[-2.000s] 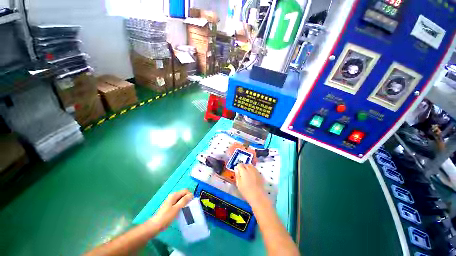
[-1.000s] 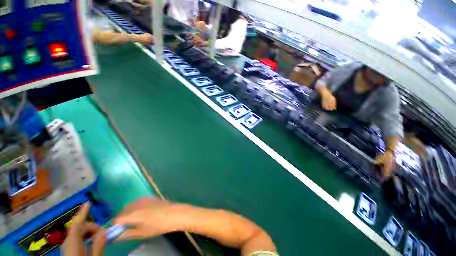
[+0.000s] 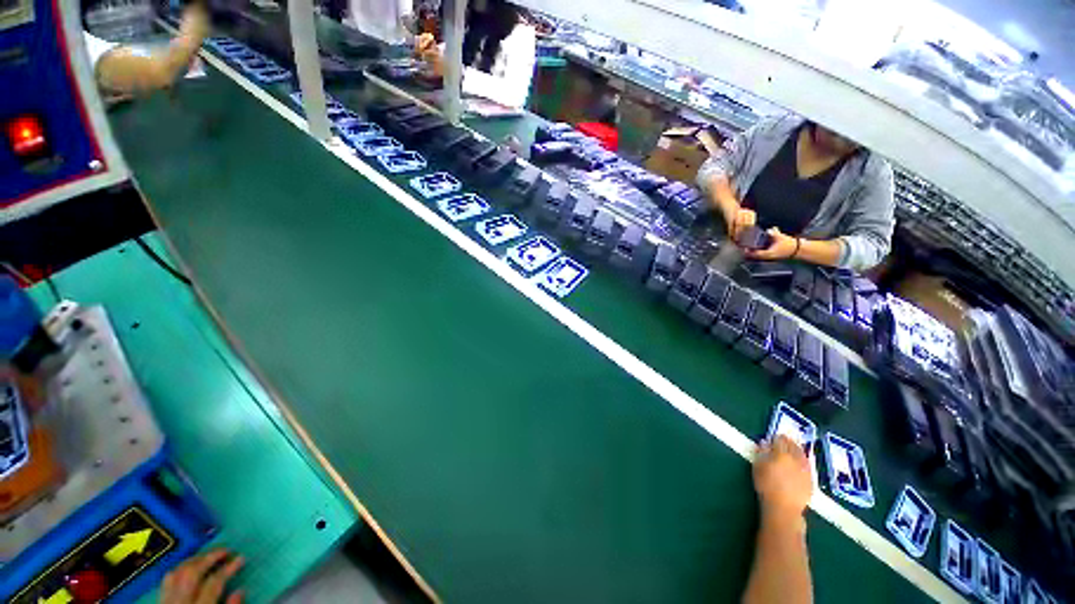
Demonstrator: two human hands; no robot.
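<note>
My right hand (image 3: 783, 474) reaches over the conveyor belt (image 3: 472, 389). Its fingertips are closed on the lower end of a pale-bordered panel (image 3: 792, 425) at the belt's white line. My left hand (image 3: 200, 580) is low at the bottom edge, cut off, beside the blue press base; no object shows in it. Another panel (image 3: 11, 427) sits in the orange-brown nest (image 3: 43, 463), cut off by the left edge. The red button (image 3: 87, 585) shows below it.
More panels (image 3: 846, 468) lie along the white line. Dark housings (image 3: 754, 330) stand in a long row beyond. A person in a grey jacket (image 3: 866, 207) handles a dark block opposite. Another arm (image 3: 147, 69) reaches over the belt at top left. The control box (image 3: 47, 106) is at left.
The view has shifted slightly right. My hands, close together before, are now apart; the right has moved across to the belt. A panel now lies under its fingers before the nearer panels.
</note>
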